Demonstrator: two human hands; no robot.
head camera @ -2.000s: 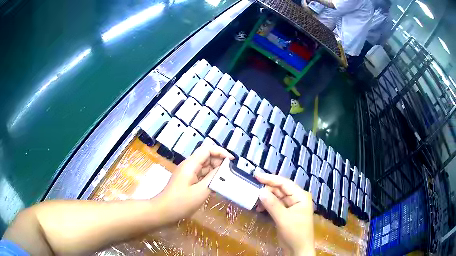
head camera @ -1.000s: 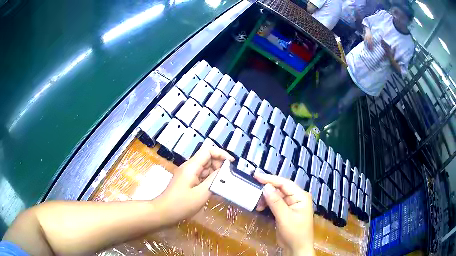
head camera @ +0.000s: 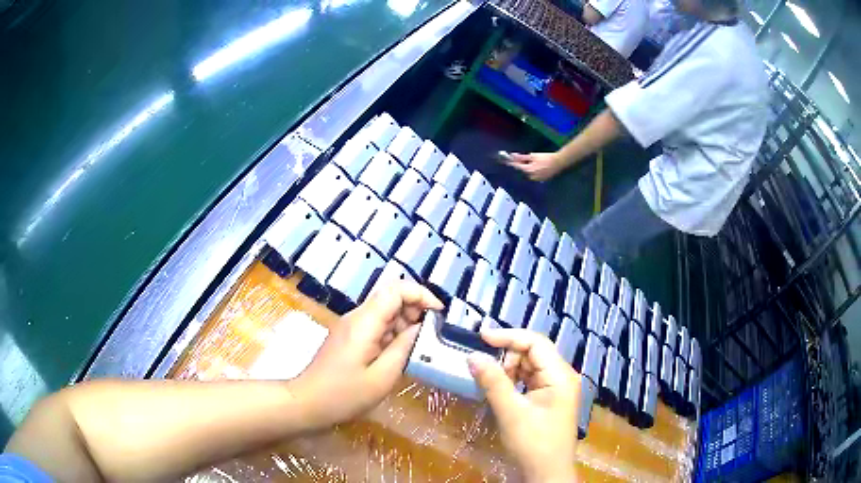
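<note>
A silver-grey housing (head camera: 442,366) with a black edge and a small dark hole is held between my two hands, above the film-covered orange board (head camera: 396,436). My left hand (head camera: 363,349) grips its left end between thumb and fingers. My right hand (head camera: 531,396) grips its right end, with the thumb on the silver face. Slanted rows of like housings (head camera: 385,226) stand on the board just beyond my hands, their black lower ends showing at the near edge.
A glossy green conveyor belt (head camera: 123,123) with a grey side rail (head camera: 255,179) runs along the left. A person in a light shirt (head camera: 699,123) is close beyond the rows, one arm reaching left. A blue crate (head camera: 751,424) is at lower right, and dark racks (head camera: 755,255) stand at right.
The housing has tilted slightly, and my right thumb has moved onto its silver face. The person in the light shirt has come closer and stretches an arm left. The rows look unchanged.
</note>
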